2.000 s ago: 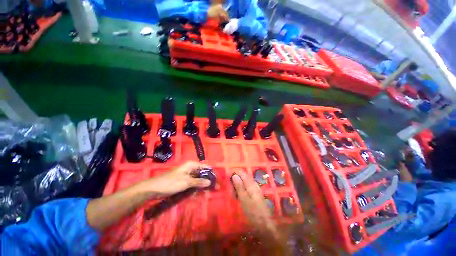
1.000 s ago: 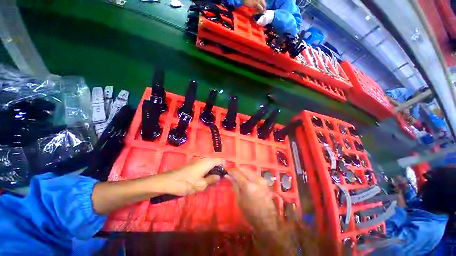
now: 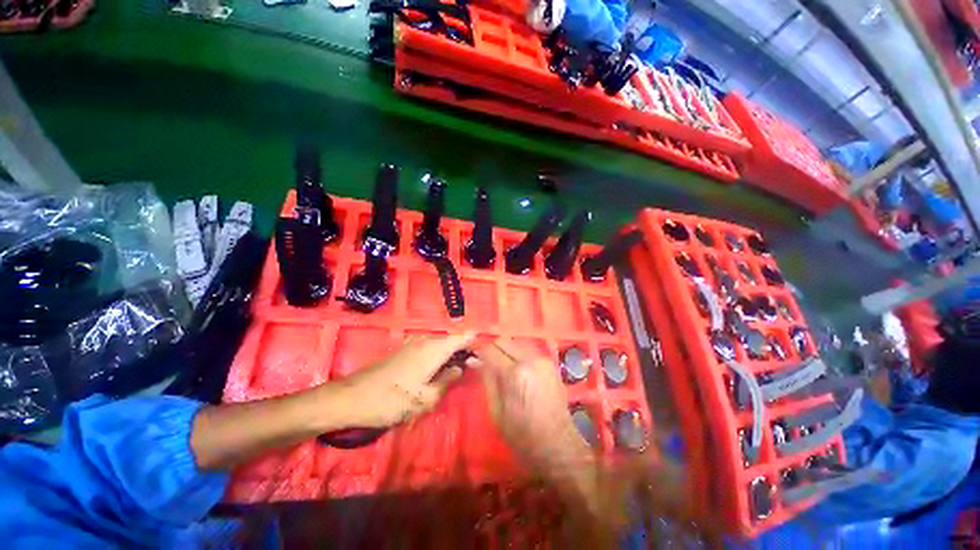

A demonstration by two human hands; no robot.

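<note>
My left hand (image 3: 414,376) holds a dark watch head (image 3: 457,363) between thumb and fingers above the middle of the red working tray (image 3: 282,360). A black strap (image 3: 352,436) shows under my left hand. My right hand (image 3: 527,397) is blurred and meets the left at the watch head; whether it grips anything is hidden. Several strapped watches (image 3: 480,242) stand in the tray's far pockets, straps upright. One strap (image 3: 449,288) lies across a divider. Round watch heads (image 3: 577,363) lie in the right pockets.
A raised red side tray (image 3: 704,397) with watch heads and grey strips (image 3: 793,378) stands at right. Black straps (image 3: 220,312), grey straps (image 3: 191,245) and a clear plastic bag (image 3: 91,301) lie at left. More red trays (image 3: 537,91) and a blue sleeve (image 3: 591,22) are across the green bench.
The camera view has tilted and shifted. My right hand has come from beside the left one to meet it at the watch head. My left hand still holds the head.
</note>
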